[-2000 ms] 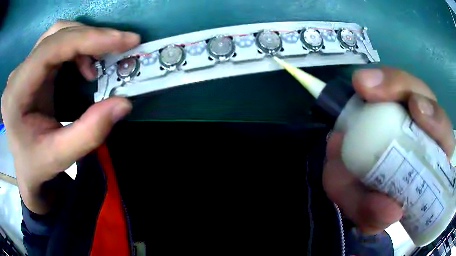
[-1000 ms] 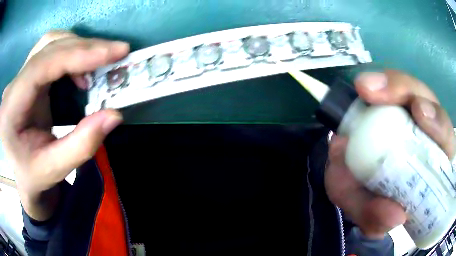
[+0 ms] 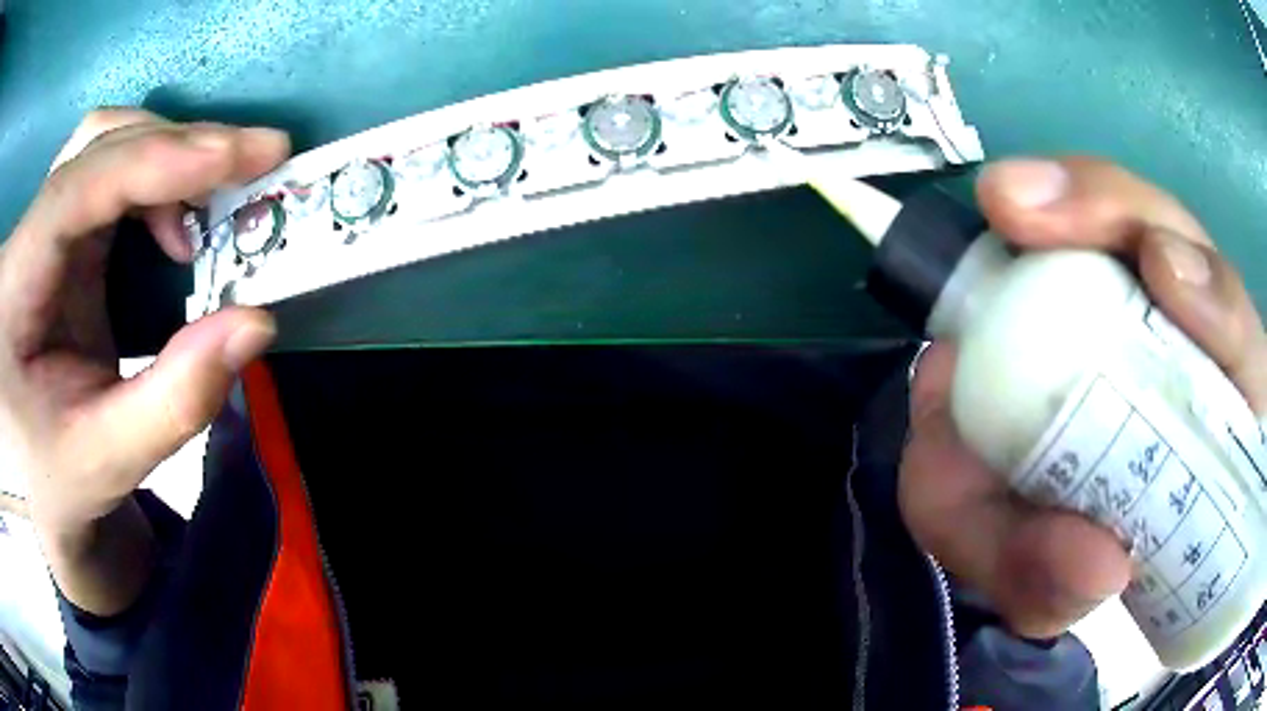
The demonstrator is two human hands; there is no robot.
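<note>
My left hand grips the left end of a silver strip between thumb and fingers. The strip slants up to the right above the green surface and carries a row of round discs. My right hand is closed around a milky white dispensing bottle with a handwritten grid label and black nozzle collar. Its pale-yellow needle nozzle points up left. The tip is at the strip's lower edge, below and right of the second disc from the right; whether it touches is unclear.
The green bench surface lies behind and below the strip, with its near edge running across the middle of the view. My dark jacket with a red-orange strip fills the lower part. Pale objects show at the lower left rim, unclear.
My left hand and the strip have moved to the left. The nozzle tip, earlier at the third disc from the right, is now near the second from the right. The bottle stays in my right hand.
</note>
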